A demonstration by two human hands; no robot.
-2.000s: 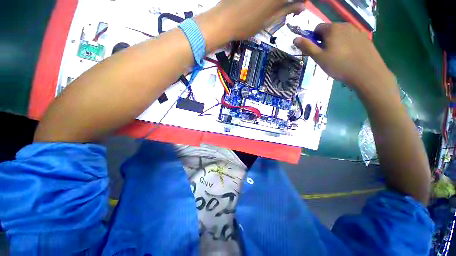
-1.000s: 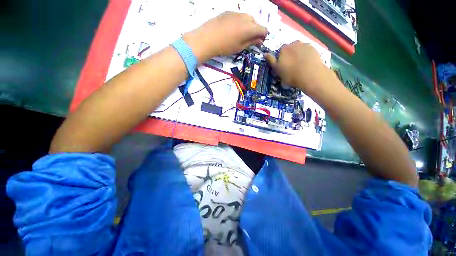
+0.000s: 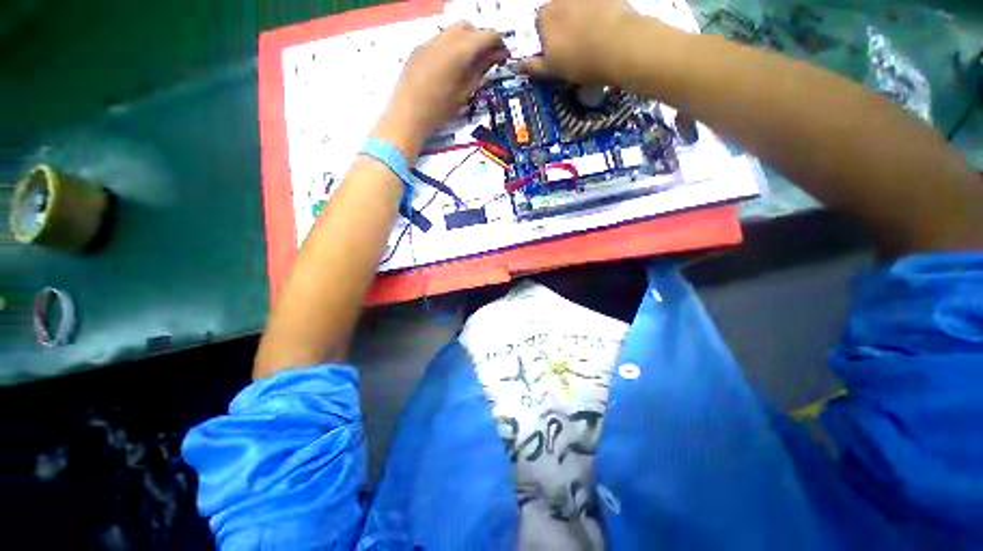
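The white panel [image 3: 340, 70] lies in front of me, with the blue motherboard [image 3: 604, 156] on it. My left hand [image 3: 458, 67], with a light blue wristband, is at the board's far edge, its fingertips pinched together. My right hand [image 3: 582, 38] is just right of it, fingers curled down at the same edge. Whatever either hand holds is too small or hidden to tell. The black CPU cooler [image 3: 595, 108] is partly under my right hand. Red, yellow and black wires [image 3: 490, 151] run left of the board.
The red-orange pad [image 3: 625, 242] borders the panel. A tan-yellow tape roll [image 3: 65, 210] and a thin pale ring [image 3: 54, 316] stand on the green bench [image 3: 162, 258] at left. Thin dark strips [image 3: 798, 30] and crumpled clear plastic [image 3: 897, 70] lie at far right.
The view has shifted left, bringing the tape rolls in. Both hands remain close together at the board's far edge. The blue-handled cutters, seen in my right hand two seconds ago, are no longer visible.
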